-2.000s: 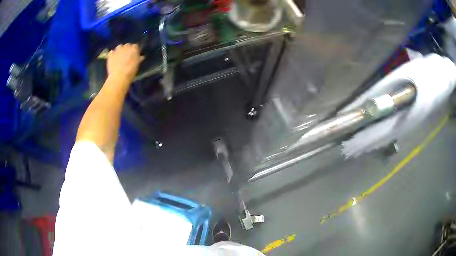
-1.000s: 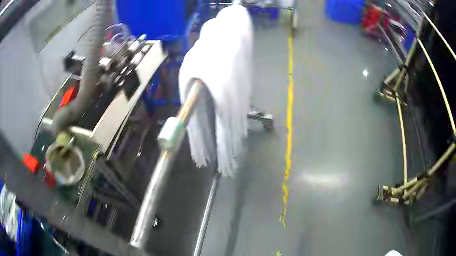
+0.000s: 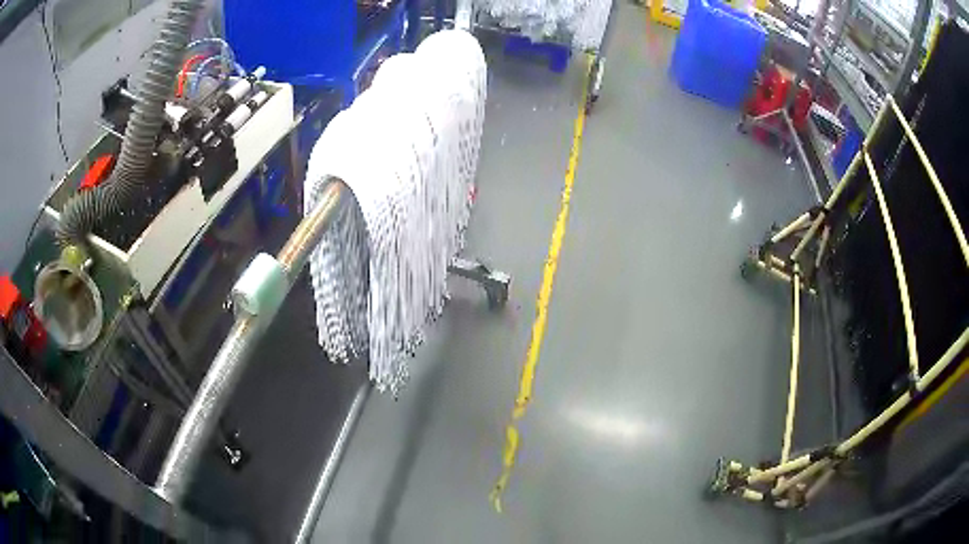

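Note:
Neither of my hands is in the picture. Nearest in front of me is a cable hanging cart, with a metal rail [image 3: 207,398] that runs from the lower left up towards the centre. A thick drape of white cables [image 3: 409,181] hangs over the rail's far part. A roll of pale green tape [image 3: 260,285] sits around the rail on the near side of the cables. A lower bar [image 3: 332,468] runs beneath, and a caster foot [image 3: 494,285] stands on the floor beyond the drape.
At left is a workbench [image 3: 218,197] with fixtures and a ribbed extraction hose [image 3: 138,149] ending in a funnel [image 3: 69,305]. A yellow line [image 3: 549,266] runs along the grey floor. At right stands a cream tube-frame cart [image 3: 795,361] with a dark panel. A blue tote [image 3: 717,51] and red stool [image 3: 776,98] are farther off.
My left hand, seen over the bench two seconds ago, is out of the picture. The view has turned to the aisle; since one second ago, the rail and cables have shifted left in view.

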